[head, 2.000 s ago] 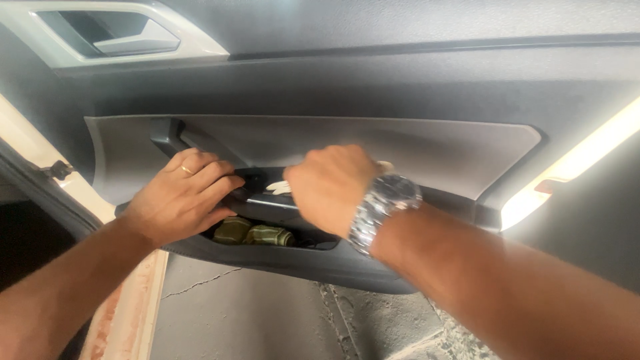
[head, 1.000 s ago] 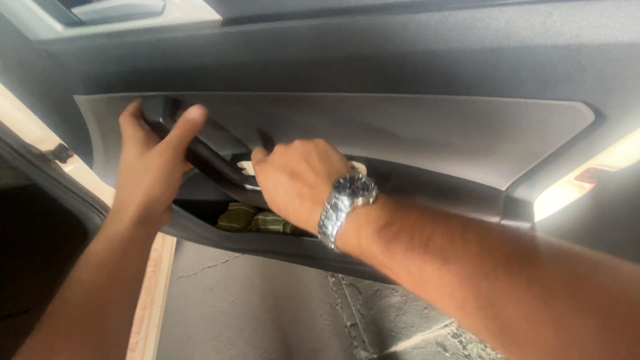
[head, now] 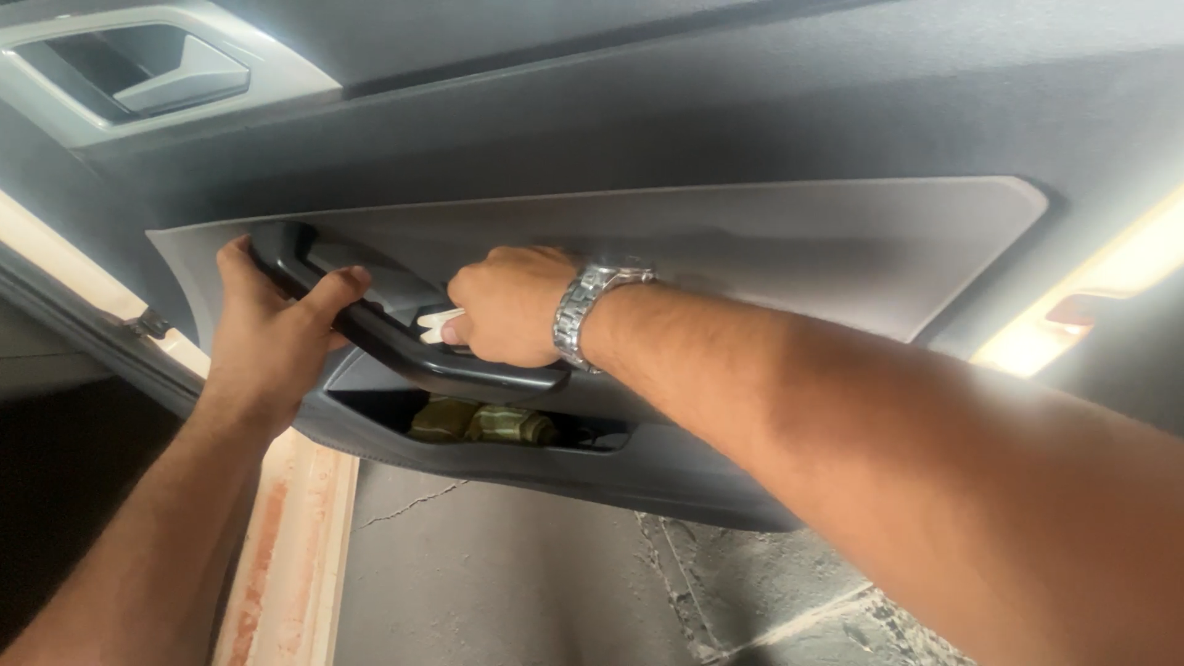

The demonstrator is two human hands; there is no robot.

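Note:
A black pull handle [head: 398,356] runs slantwise across the grey inner panel of a car door [head: 814,240]. My left hand [head: 277,324] grips its upper left end, with the thumb over the near side. Behind the handle's lower right part, my right hand [head: 518,305] pinches a white tool or strip with a forked end [head: 442,326], whose exact kind I cannot tell. A metal-band watch [head: 592,301] is on my right wrist. Beneath the handle, green rolled cloth-like items [head: 504,424] lie in the door pocket [head: 370,407].
The silver inner door release [head: 190,79] is at the upper left. A pale, rust-stained door sill [head: 287,546] runs below my left forearm. Cracked concrete ground [head: 481,564] shows under the door's lower edge.
My left hand has gone from the handle's lower part, over the pocket, up to its upper left end. The handle now stands out from the panel, tilted. My right hand has shifted left along it.

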